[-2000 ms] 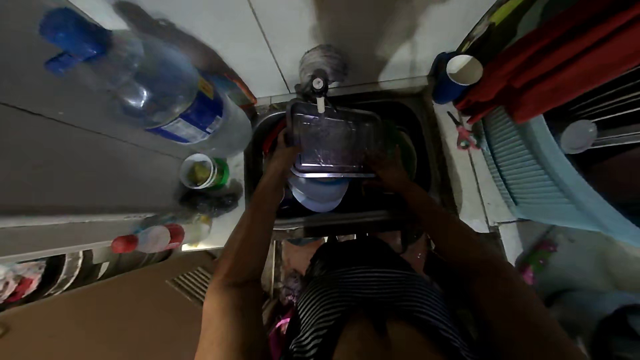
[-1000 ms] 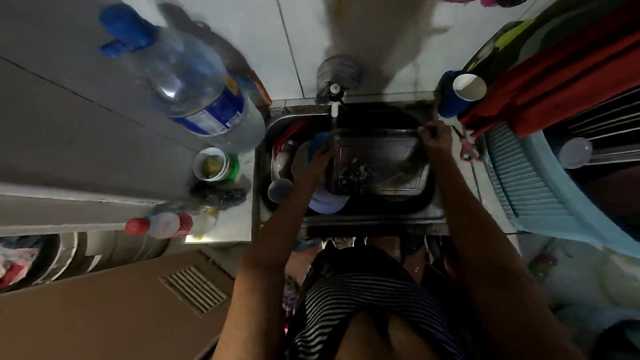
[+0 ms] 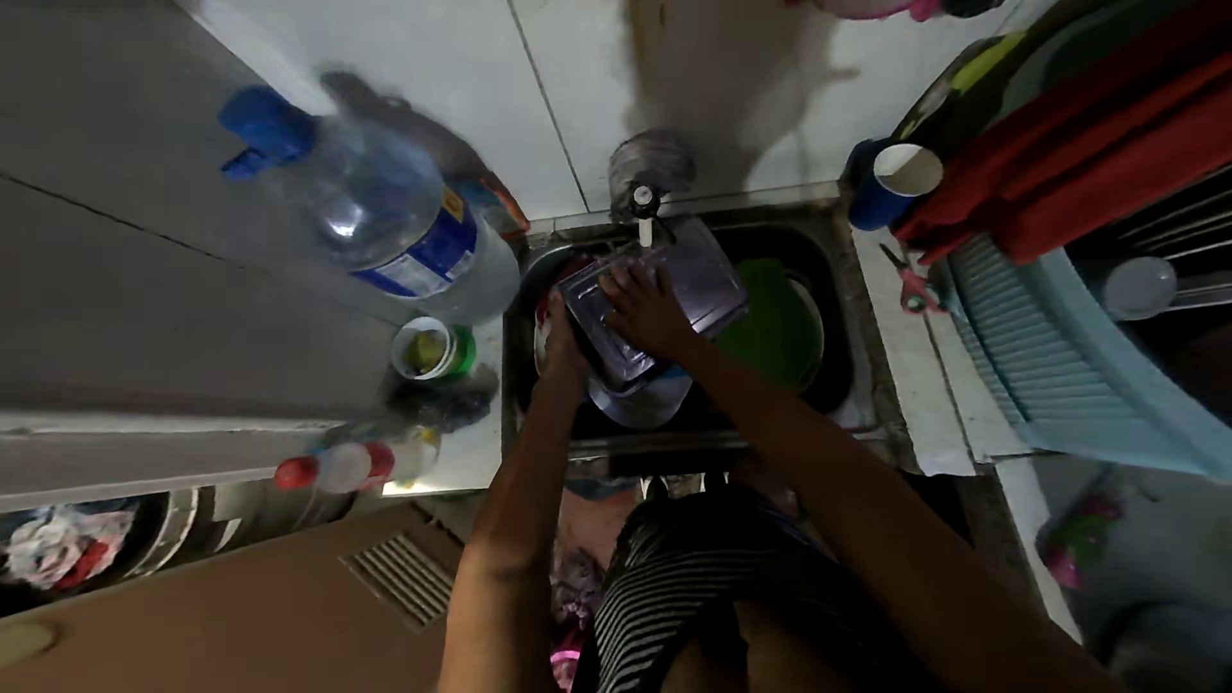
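Note:
A clear plastic rectangular container (image 3: 707, 274) lies tilted over the dark sink (image 3: 842, 385), below the faucet (image 3: 645, 207). My left hand (image 3: 563, 342) grips its left edge. Spread flat, my right hand (image 3: 643, 303) rests on its upper face, fingers pointing up and left. Under the container a pale round bowl (image 3: 643, 404) shows in part. A green plate or lid (image 3: 770, 332) lies at the right side of the sink. Something red, partly hidden, is at the sink's upper left.
On the left ledge stand a large water bottle (image 3: 385, 212) and a small white cup (image 3: 423, 348). To the right are a blue cup (image 3: 895, 188), red-handled scissors (image 3: 919, 284), a light blue plastic rack (image 3: 1039, 356) and a red cloth (image 3: 1088, 154).
The container has moved left and now sits tilted. My right hand has gone from its right edge onto its face. The green item at the right of the sink has come into view.

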